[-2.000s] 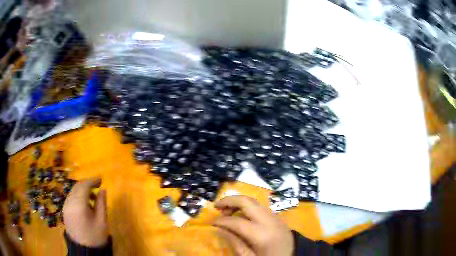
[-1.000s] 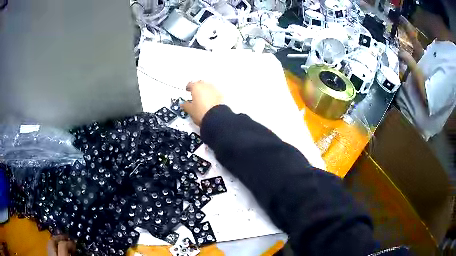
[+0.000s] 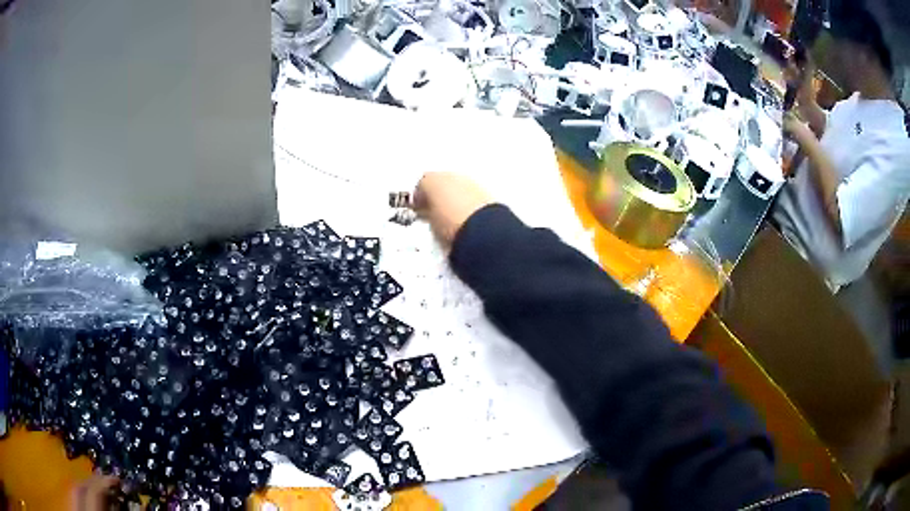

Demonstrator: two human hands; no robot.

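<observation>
My right hand (image 3: 444, 207) reaches over the white sheet (image 3: 479, 399). Its fingertips are closed on a small dark board with pale spots (image 3: 402, 207), partly hidden by the fingers. A thin wire (image 3: 307, 165) lies on the sheet to the left. The large heap of black LED boards (image 3: 249, 369) spreads left of and below my hand; a few boards stick out onto the sheet. My left hand (image 3: 92, 493) is a small blurred patch at the bottom left edge, mostly cut off, and its grip cannot be made out.
A grey panel (image 3: 140, 120) stands behind the heap, with a clear plastic bag (image 3: 75, 289) below it. White housings (image 3: 429, 75) pile up at the back. A yellow-green tape roll (image 3: 647, 195) is at right. A person in a white shirt (image 3: 858, 190) and brown cardboard (image 3: 798, 339) are further right.
My right hand has reached across from the left to the white sheet, then moved slightly right with a small board. My left hand has dropped out to the bottom left edge. The view has swung right.
</observation>
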